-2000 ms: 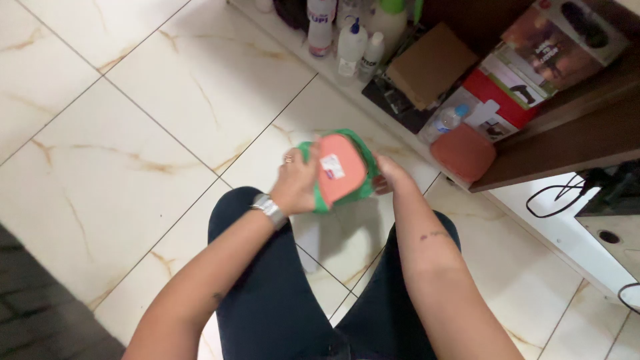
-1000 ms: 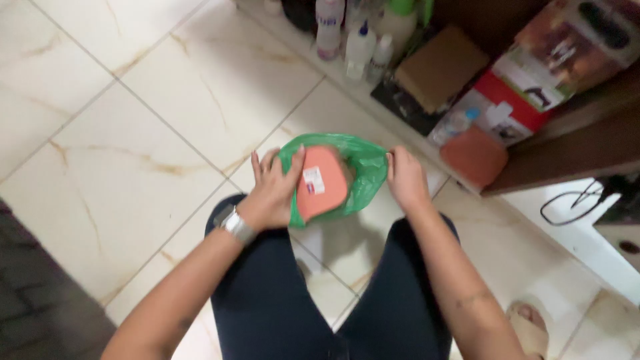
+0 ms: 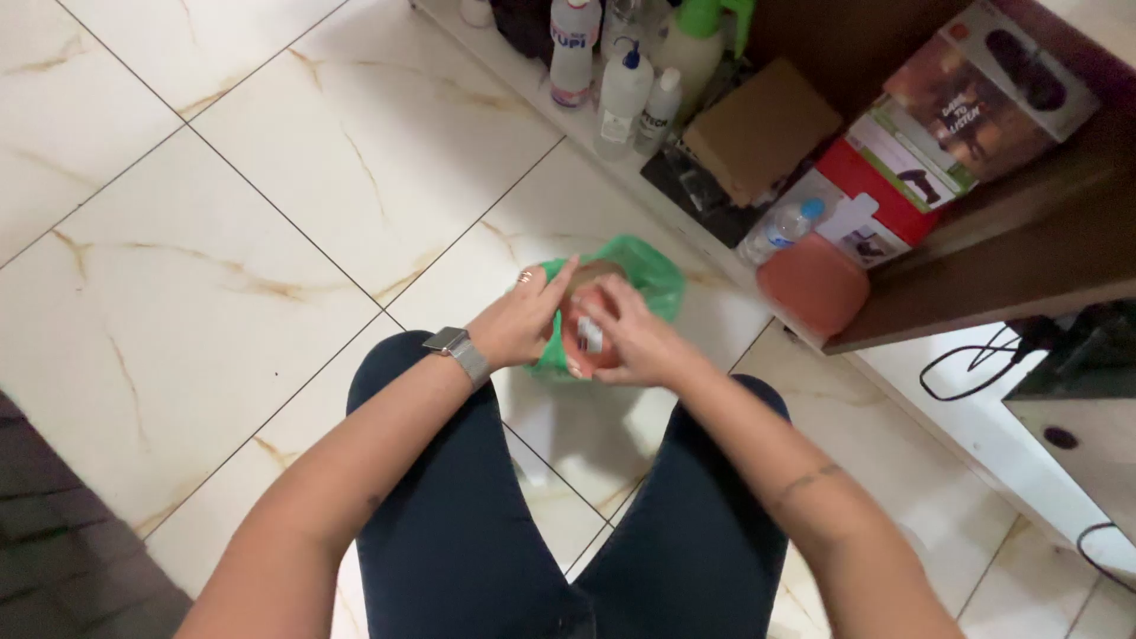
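Observation:
A green plastic bag is held open above the tiled floor between my knees. Inside its mouth is a salmon-coloured lidded container with a white label, partly covered by my fingers. My left hand, with a ring and a watch on the wrist, grips the bag's left side, its fingers beside the container. On the container's right side lies my right hand, fingers curled over its top and edge. The underside of the container is hidden by the bag.
On the low cabinet shelf at upper right stand a spray bottle, a pump bottle, a brown cardboard piece, stacked boxes, a clear water bottle and another salmon-coloured container. A black cable lies farther right.
My right hand has moved from the bag's right rim onto the container. The container now sits more upright within the bag, and less of its lid shows.

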